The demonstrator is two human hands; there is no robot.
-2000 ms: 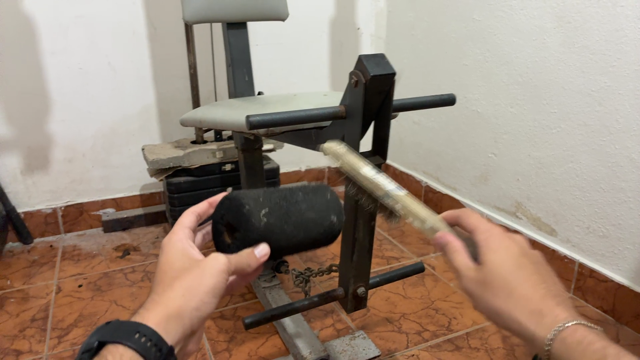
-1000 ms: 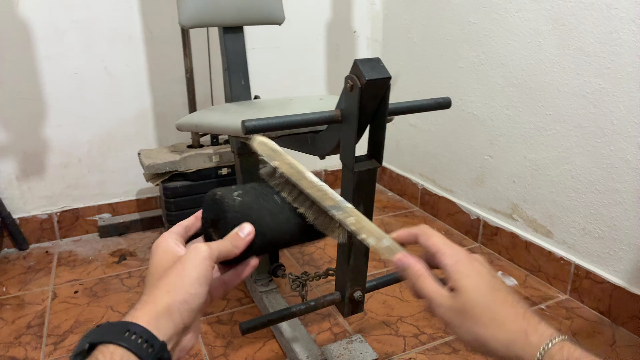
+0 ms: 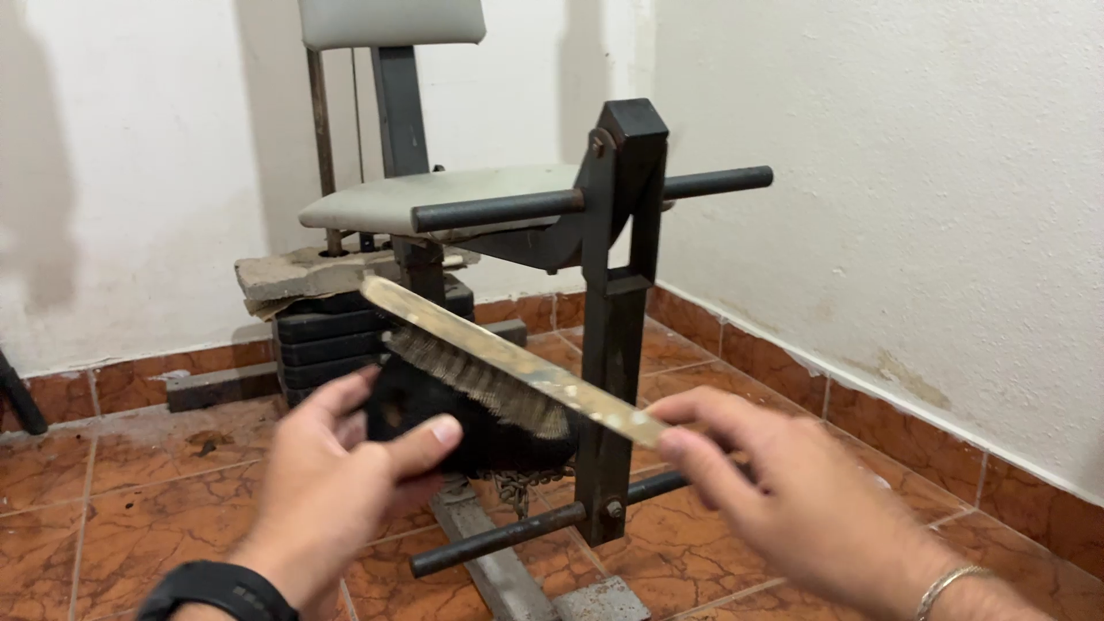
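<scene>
My left hand [image 3: 345, 483], with a black band on the wrist, grips a black foam roller pad [image 3: 466, 440] by its left end. A wire brush [image 3: 509, 358] with a long, worn wooden handle slants across the pad. Its bristles face down and touch or nearly touch the pad's upper side. The near end of the handle is between the thumb and fingers of my right hand [image 3: 750, 474]. Behind both hands stands a gym machine's dark metal leg lever [image 3: 617, 345], with bare crossbars at top and bottom.
The machine has a pale padded seat [image 3: 500, 185], a backrest [image 3: 392, 21] and a black weight stack [image 3: 323, 341] under a broken slab [image 3: 302, 274]. A chain [image 3: 516, 493] hangs near the lever. Its base beam [image 3: 496, 556] runs forward on the tiled floor. A wall [image 3: 906, 216] rises at the right.
Two seconds ago the brush was right of the pad's middle; one second ago it lay across the pad's right part. Now it covers more of the pad's top. Both hands keep their holds.
</scene>
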